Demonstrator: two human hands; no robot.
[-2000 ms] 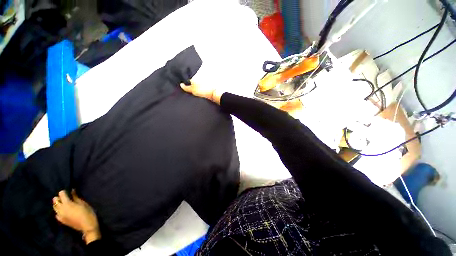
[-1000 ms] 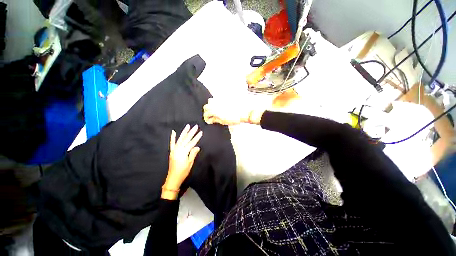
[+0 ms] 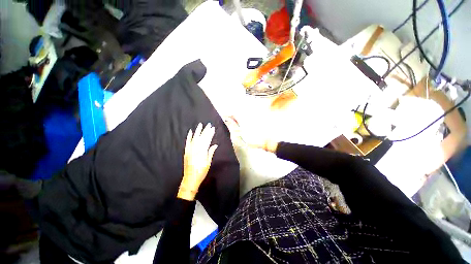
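A black garment point(image 3: 139, 154) lies across the white pressing table point(image 3: 170, 44), with a narrow end pointing to the top of the board. My left hand point(image 3: 197, 160) lies flat on the garment near its right side, fingers spread. My right hand point(image 3: 247, 136) is at the garment's right edge, palm over the white cover. It is washed out against the white, and whether its fingers pinch the cloth cannot be told. A steam iron point(image 3: 276, 72) with an orange handle stands on the board beyond my right hand.
A blue bar point(image 3: 92, 111) stands at the board's far left edge. Dark cloth piles point(image 3: 152, 23) lie behind it. A red bundle point(image 3: 278, 26) is beyond the iron. Cables point(image 3: 443, 46) hang at right above boxes point(image 3: 376, 40) and a brown open tray.
Over the two seconds, my left hand has moved from the garment's lower left to its right part. My right hand has moved down from near the narrow end to the right edge.
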